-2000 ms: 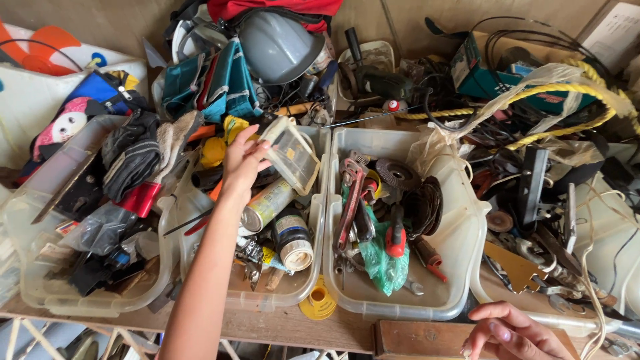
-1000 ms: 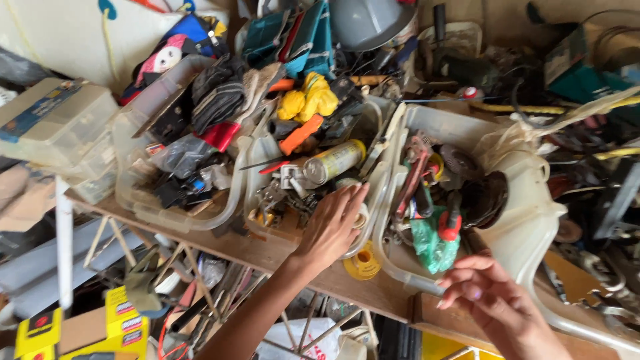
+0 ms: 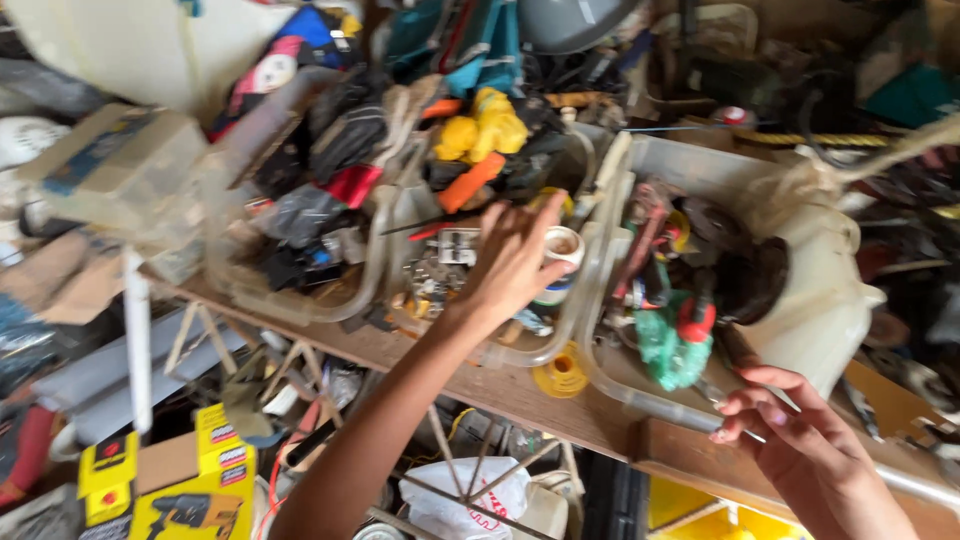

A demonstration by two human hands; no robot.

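Note:
My left hand [image 3: 514, 259] reaches into the middle plastic bin [image 3: 495, 354], its fingers spread over a can whose yellow end shows behind them. A container with a white rim [image 3: 562, 246] stands close beside the fingertips; contact cannot be made out. An orange-handled thing [image 3: 471, 182] and a yellow bundle [image 3: 491, 127] lie just beyond. My right hand [image 3: 795, 427], fingers half curled, is at the front edge of the right plastic bin [image 3: 660, 405]; whether it holds something small is unclear. Inside that bin are a green plastic bag [image 3: 671, 349] and a red-and-black tool part [image 3: 696, 319].
A left bin [image 3: 300, 307] holds gloves and pouches. A clear lidded box [image 3: 112, 161] stands farther left. A yellow tape roll [image 3: 561, 371] lies on the wooden shelf edge [image 3: 487, 390]. Below are a yellow drill box [image 3: 187, 480] and a white plastic bag [image 3: 472, 491].
The clear plastic container held by my left hand two seconds ago is out of that hand. A pale plastic container now stands at the right bin. The view has shifted left.

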